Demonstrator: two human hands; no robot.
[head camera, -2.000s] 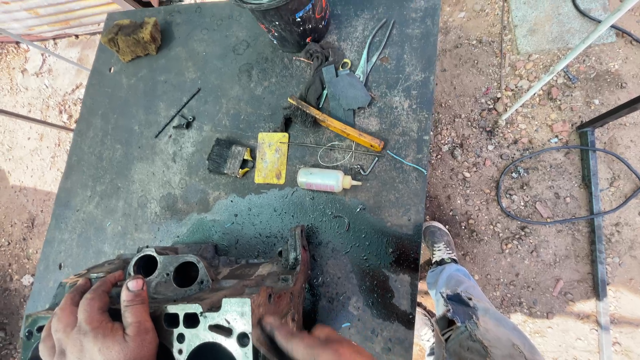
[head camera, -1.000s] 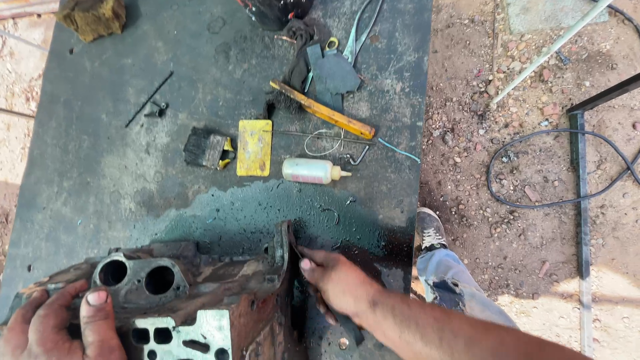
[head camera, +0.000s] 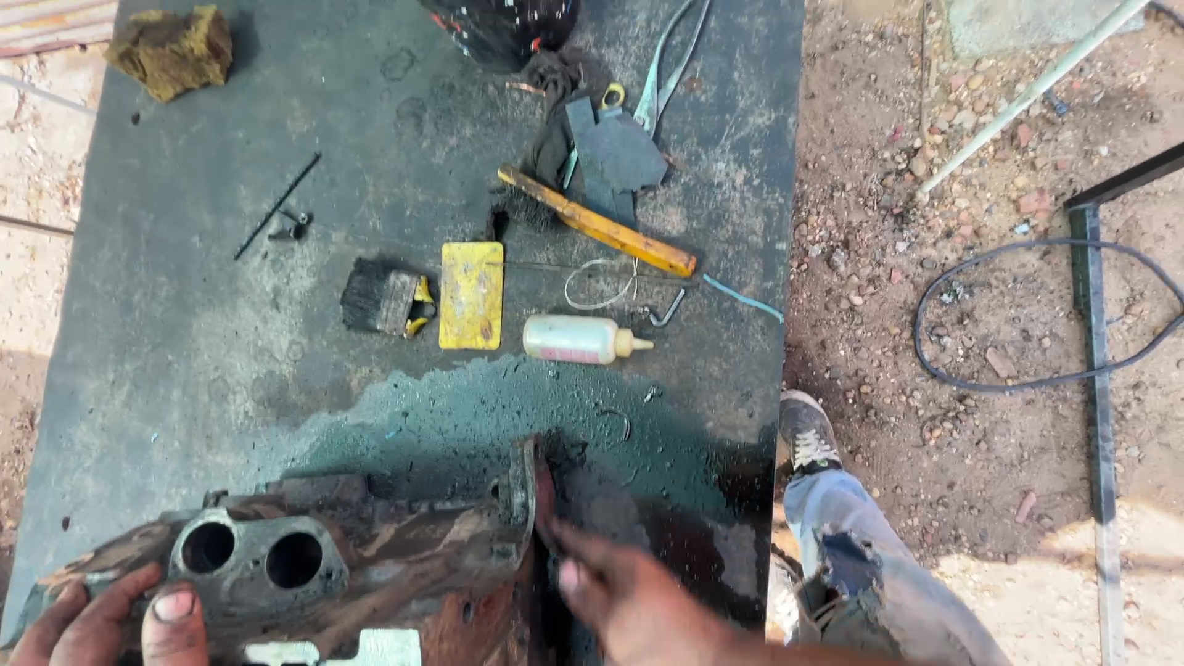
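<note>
A dirty cast-metal engine housing (head camera: 416, 573) with two round ports lies at the table's near edge. My left hand (head camera: 120, 620) rests on its left part, fingers spread beside the ports. At its right end face, my right hand (head camera: 620, 592) is blurred and holds a dark, flat piece, perhaps a strip of abrasive, against the flange (head camera: 524, 490); its exact kind cannot be told. Beyond the housing, a white squeeze bottle (head camera: 569, 339) lies on its side by a yellow plastic spreader (head camera: 471, 296) and a black-bristled paintbrush (head camera: 379, 298).
The dark table (head camera: 231, 388) is wet behind the housing. Farther back are a wooden-handled wire brush (head camera: 601, 225), pliers (head camera: 671, 69), a hex key (head camera: 666, 308), dark sheet scraps (head camera: 620, 153), a black container (head camera: 509, 32) and a yellowish sponge (head camera: 171, 51). A person's leg in torn jeans (head camera: 869, 564) stands right of the table.
My right hand was above the housing's right part two seconds ago, then moved to its right end face, where it remains. My left hand stays on the housing.
</note>
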